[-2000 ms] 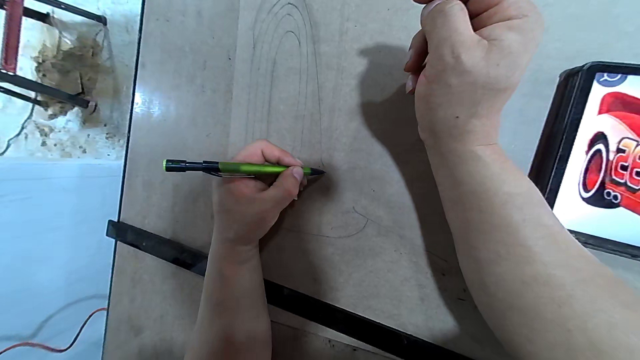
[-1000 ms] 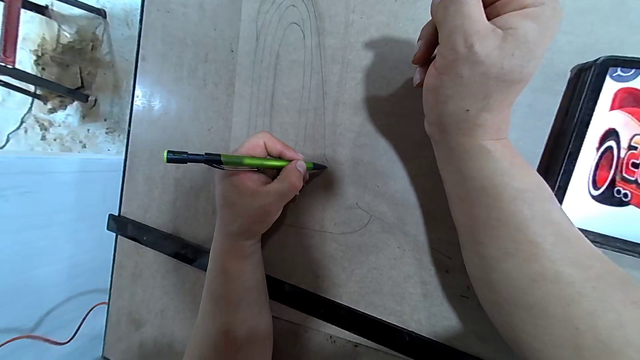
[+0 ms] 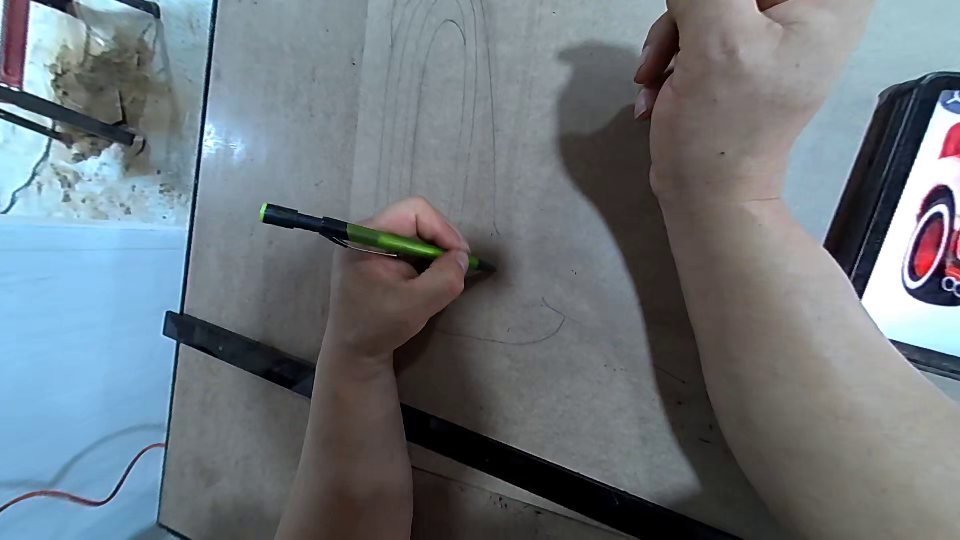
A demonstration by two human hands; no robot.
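Observation:
My left hand (image 3: 397, 281), left of the middle, grips a green and black mechanical pencil (image 3: 390, 241) between thumb and fingers. The pencil's dark tip points right, at or just above a large brownish sheet (image 3: 585, 465). Above the hand, thin nested arch-shaped pencil lines (image 3: 465, 97) run up the sheet; a faint curved line (image 3: 525, 343) lies below and right of the tip. My right hand (image 3: 739, 82) is at the upper right, its fingers bent and partly cut off by the top edge. Whether it holds anything is hidden.
A long black strip (image 3: 502, 459) lies diagonally across the sheet, under my left forearm. At the right stands a tablet (image 3: 911, 300) in a dark case, showing a red car. Beyond the board's left edge are a dark metal frame (image 3: 67, 116) and an orange-red cable (image 3: 90, 501).
The pencil tip has moved slightly down the sheet, away from the arch lines, with my left hand still around the pencil. My right hand has shifted slightly right in the view.

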